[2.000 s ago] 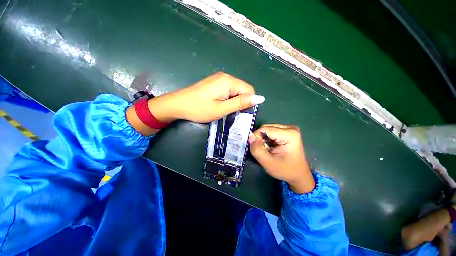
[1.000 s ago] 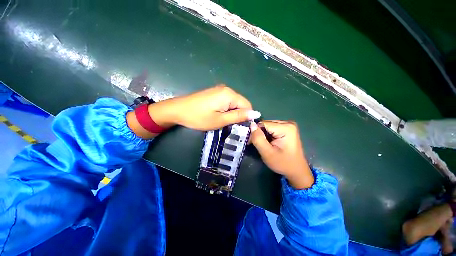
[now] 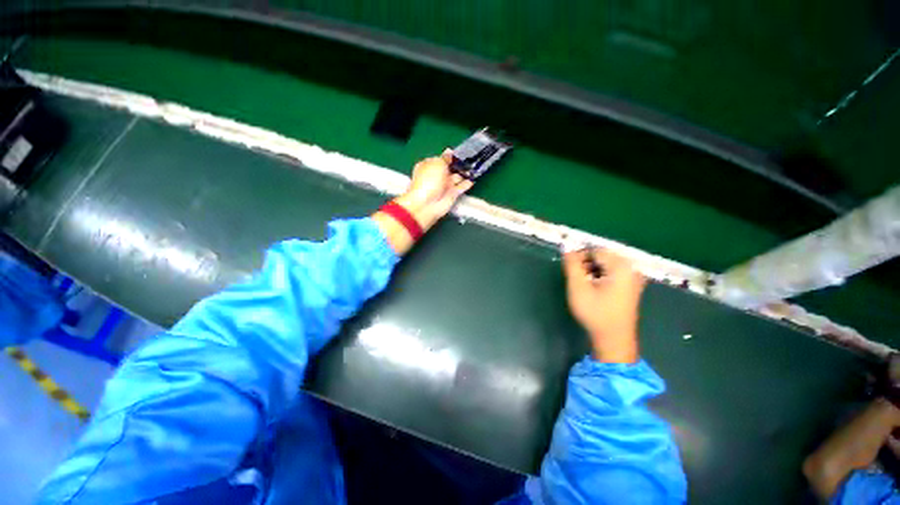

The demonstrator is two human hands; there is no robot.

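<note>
The open phone assembly (image 3: 481, 155) is in my left hand (image 3: 434, 185), held out over the green conveyor belt just past the chipped white edge. It is tilted, with its silver side and dark strips showing. A red band is on my left wrist. My right hand (image 3: 604, 291) is over the bench near the white edge, fingers curled. A small dark thing shows between its fingers, too blurred to name.
The chipped white edge (image 3: 326, 161) separates the dark green bench (image 3: 474, 325) from the belt (image 3: 572, 189). A dark rectangle (image 3: 396, 118) lies on the belt. A pale wrapped pipe (image 3: 824, 254) stands at right. Another person's arm (image 3: 857, 449) is at lower right. A black object (image 3: 28, 138) is at far left.
My left hand has carried the phone from the bench forward over the belt. My right hand has let go of the phone's end and moved slightly right. The view has shifted towards the belt.
</note>
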